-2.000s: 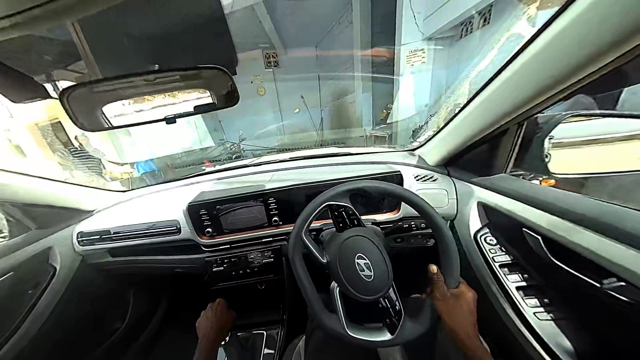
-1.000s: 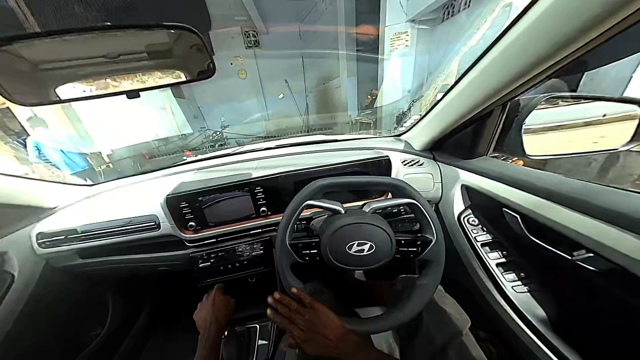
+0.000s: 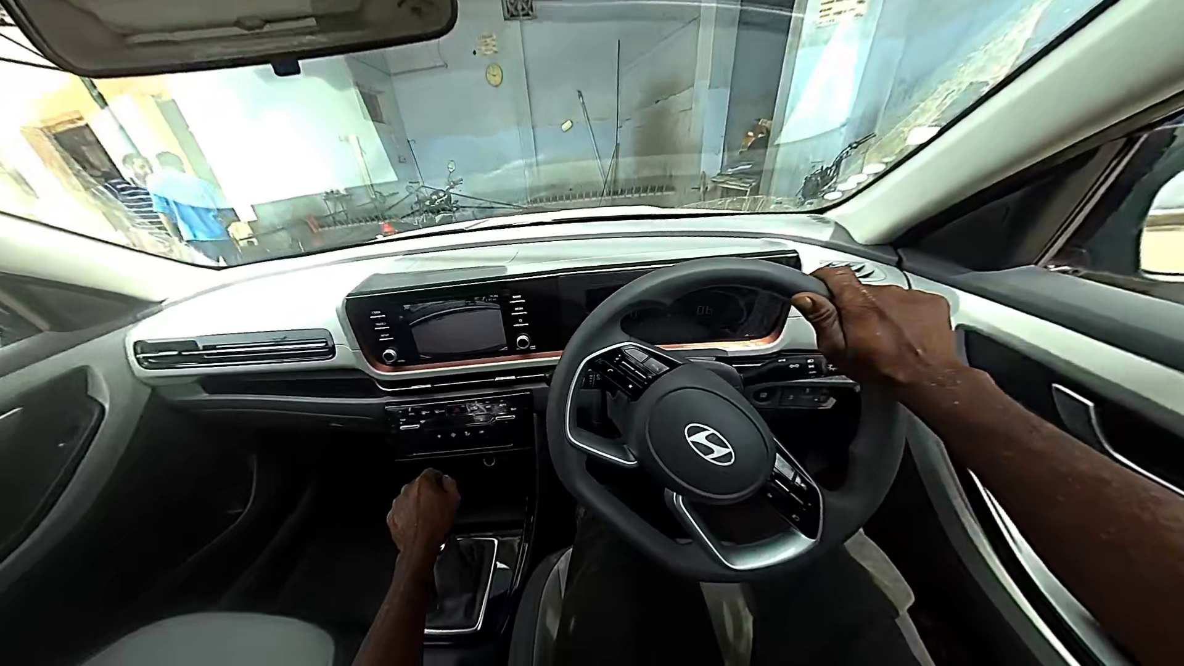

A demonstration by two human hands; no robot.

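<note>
My right hand [image 3: 883, 324] grips the upper right of the rim of a black Hyundai steering wheel [image 3: 578, 370], which is turned clockwise. My left hand [image 3: 424, 511] is closed over the top of the gear lever, above its dark boot [image 3: 460, 583] in the centre console. The knob itself is hidden under my fingers. A dashboard touchscreen [image 3: 455, 328], showing a picture, lies left of the wheel, with the climate control panel [image 3: 458, 421] below it. The instrument cluster [image 3: 712, 314] shows behind the wheel rim.
Through the windscreen, two people [image 3: 190, 203] stand at the left, and motorcycles [image 3: 439, 196] stand by a pale blue wall [image 3: 573, 111]. The rear-view mirror [image 3: 240, 32] hangs at top left. A door mirror [image 3: 1165, 227] shows at the right edge.
The steering wheel, near level one second ago, is now turned clockwise. My right hand has moved from the lower left rim to the upper right. My left hand stays at the gear lever.
</note>
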